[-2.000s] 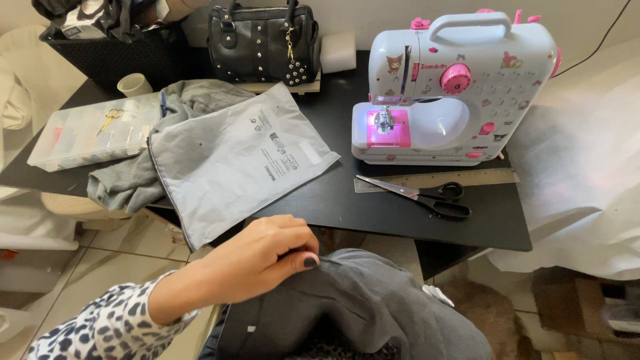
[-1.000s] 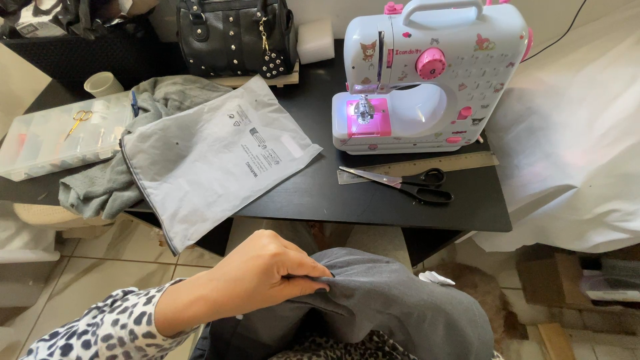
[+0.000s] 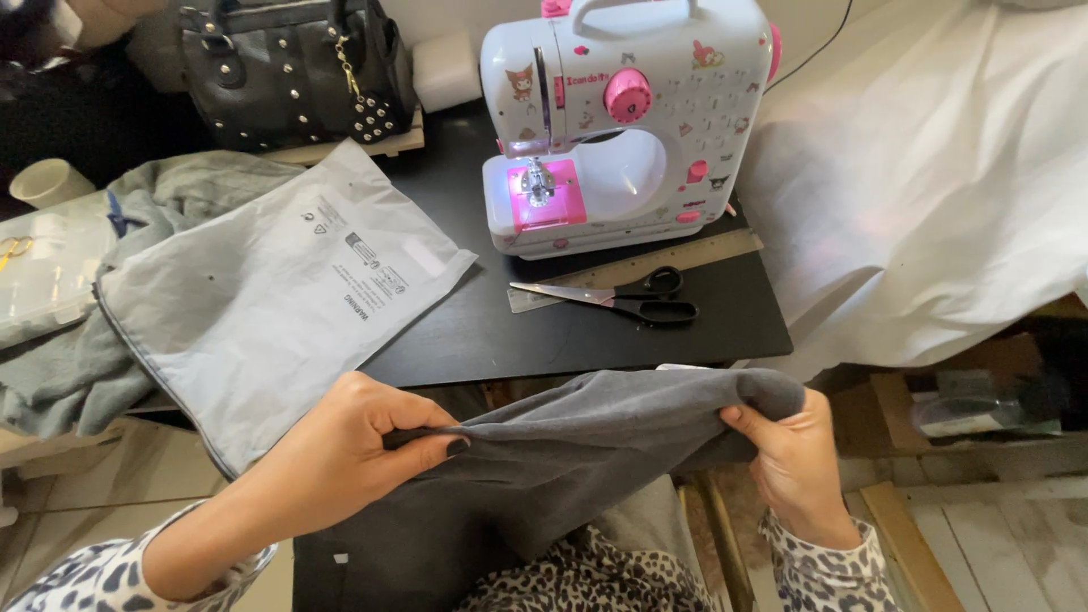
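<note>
A dark grey cloth point(image 3: 578, 450) is stretched between my two hands, in front of the table's near edge. My left hand point(image 3: 374, 442) pinches its edge between thumb and fingers, at the centre left. On the right, my right hand point(image 3: 790, 450) grips the other end, thumb on top and the fingers partly hidden behind the fabric. The cloth hangs down over my lap, with a small white tag point(image 3: 341, 558) low on its left. Beyond my hands, black-handled scissors point(image 3: 616, 297) lie partly over a clear ruler point(image 3: 654, 268), in front of a white and pink sewing machine point(image 3: 620, 110) with its lamp lit.
A grey translucent zip bag point(image 3: 272, 280) lies left on the black table point(image 3: 425, 340), partly over grey-green fabric point(image 3: 51, 382). Farther left is a clear plastic box point(image 3: 51, 272) beside a cup point(image 3: 51, 183). A studded black handbag point(image 3: 293, 81) stands behind; white sheeting point(image 3: 918, 195) drapes at right.
My right hand, not visible in the earlier frames, now holds the cloth's right end. The cloth has gone from bunched over my lap to raised and stretched. The view has moved closer to the table.
</note>
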